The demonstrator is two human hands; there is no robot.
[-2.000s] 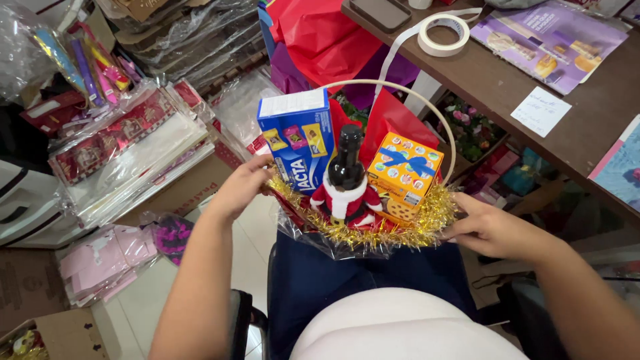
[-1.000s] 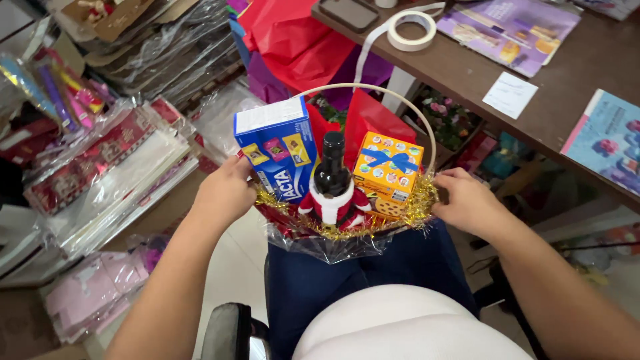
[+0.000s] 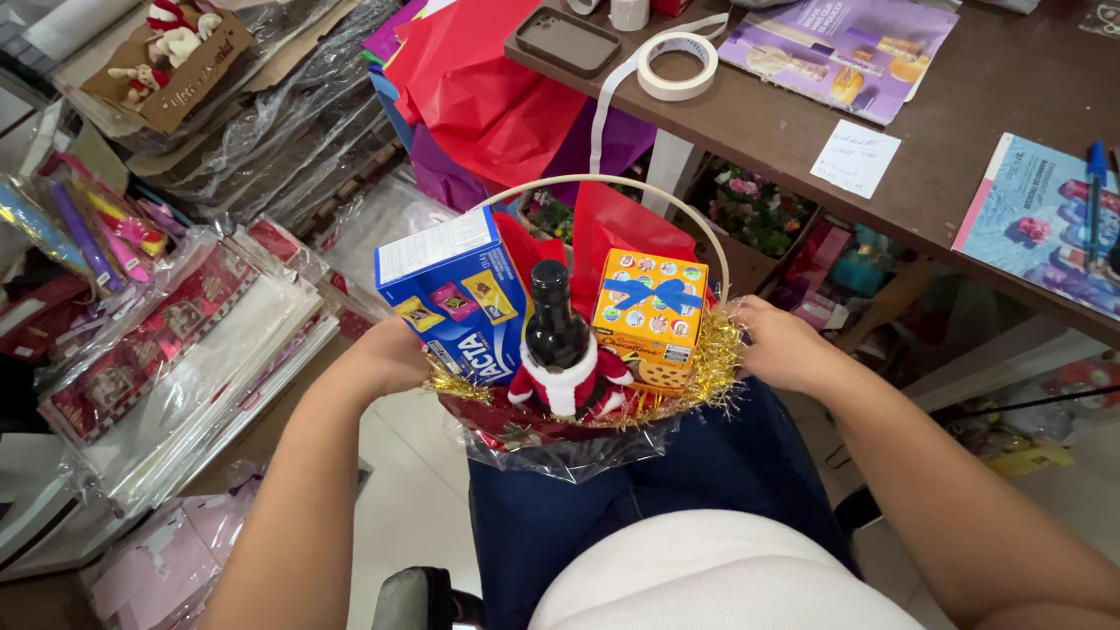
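A gift basket [image 3: 525, 426] with a thin arched handle, gold tinsel round its rim and clear film below rests over my lap. My left hand [image 3: 389, 359] grips its left side, the fingers partly hidden behind a blue Lacta chocolate box [image 3: 464, 302]. At the tinsel on the right side, my right hand [image 3: 779, 346] holds the rim. Between the boxes stands a dark bottle [image 3: 553, 319] in a small red and white Santa outfit [image 3: 564, 382]. The orange box [image 3: 650, 319] with a printed blue bow sits at the right, in front of red wrapping sheets [image 3: 612, 223].
A brown table [image 3: 945, 166] at the upper right bears a tape roll [image 3: 676, 66], a phone case [image 3: 569, 39], a handwritten note [image 3: 856, 158] and magazines. Red tissue [image 3: 481, 96] hangs beside it. Plastic-wrapped packages [image 3: 184, 350] lie at the left, below a box of plush toys [image 3: 175, 66].
The basket's left side shows less tinsel than two seconds ago, and my left hand sits lower beside the blue box. Both hands stay at the basket's sides.
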